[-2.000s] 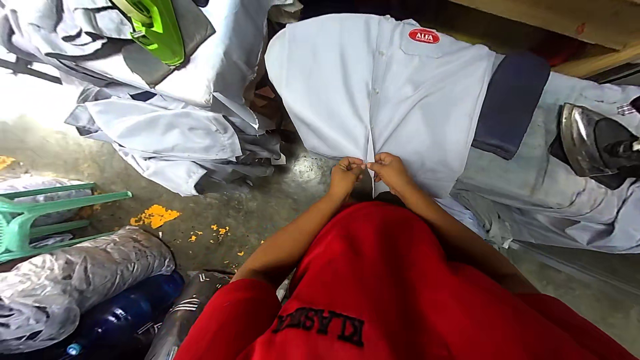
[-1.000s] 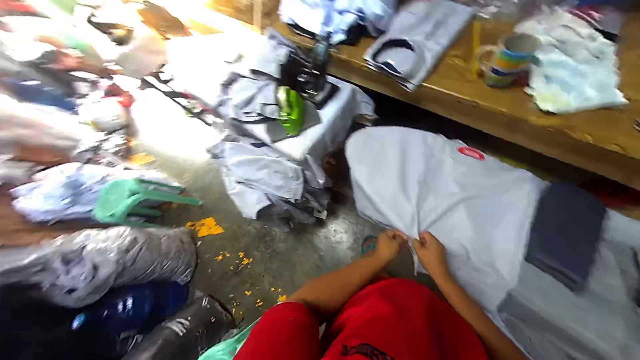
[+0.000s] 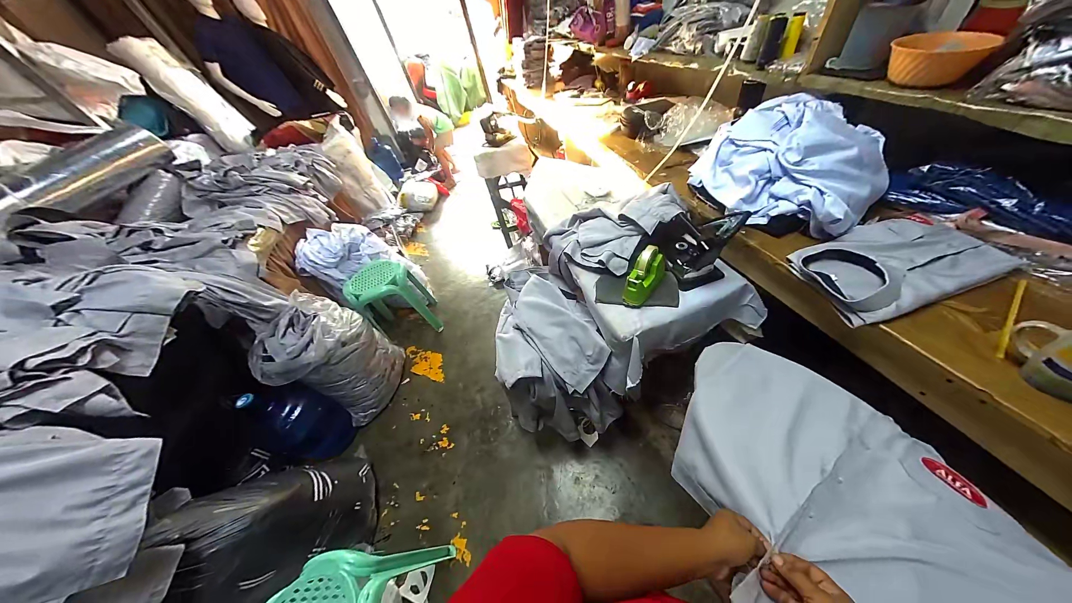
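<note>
A light grey shirt (image 3: 804,427) with a red oval patch (image 3: 954,481) on its front lies spread at the lower right, over a board whose rounded end points away from me. My left hand (image 3: 735,543) pinches the front edge of the shirt near its hem. Close beside it, my right hand (image 3: 796,578) grips the same edge between thumb and fingers; part of this hand is cut off by the frame. Beyond the shirt, a green tape dispenser (image 3: 644,277) and a black iron (image 3: 691,251) stand on a cloth-covered table (image 3: 712,311) with grey garments (image 3: 557,335) hanging off it.
A folded grey shirt (image 3: 938,272) and a heap of pale blue cloth (image 3: 791,163) lie on the wooden bench (image 3: 846,356). Green plastic stools (image 3: 385,280), stuffed bags, a blue water jug (image 3: 293,421) and piled garments are at left. A person (image 3: 435,134) bends down near the bright doorway.
The view has swung up and to the left across the room. Both hands keep hold of the shirt's front edge, as in the earlier frames.
</note>
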